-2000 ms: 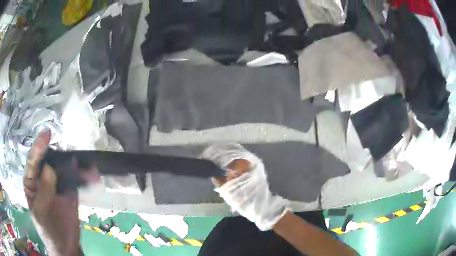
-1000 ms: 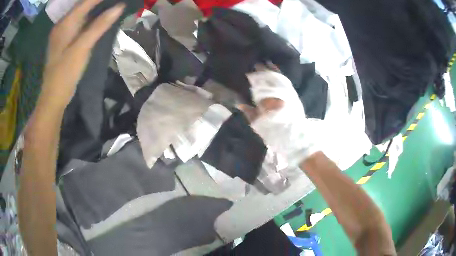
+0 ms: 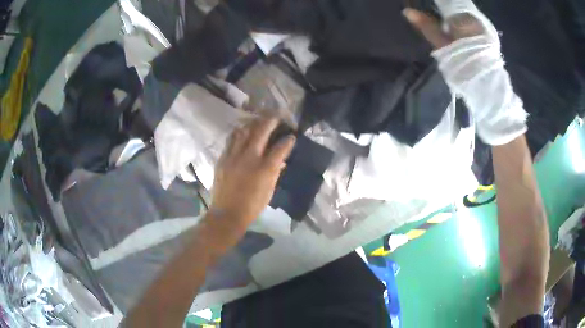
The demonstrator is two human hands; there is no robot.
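Note:
My bare left hand [image 3: 253,170] is over the scraps at the table's middle right. Its curled fingertips pinch a dark piece near a black cut piece [image 3: 300,186]. My gauze-wrapped right hand [image 3: 478,70] is at the upper right over a large black fabric [image 3: 378,48]; its fingertips are bare, and its grip is not clear. The black fabric spreads over the pile between the hands. A pale beige piece [image 3: 195,128] lies left of my left hand. Crumpled white scraps [image 3: 404,170] lie under the black fabric.
Dark grey panels [image 3: 131,205] lie in two rows at the lower left, partly behind my left forearm. Black crumpled fabric [image 3: 90,109] is at the far left. White strips [image 3: 42,282] are at the lower left. A blue plastic object [image 3: 387,282] stands on the green floor [image 3: 436,275].
My left hand has come from the upper left down to the scraps. My right hand has moved up and right. Black fabric now covers more of the pile, and the red fabric no longer shows.

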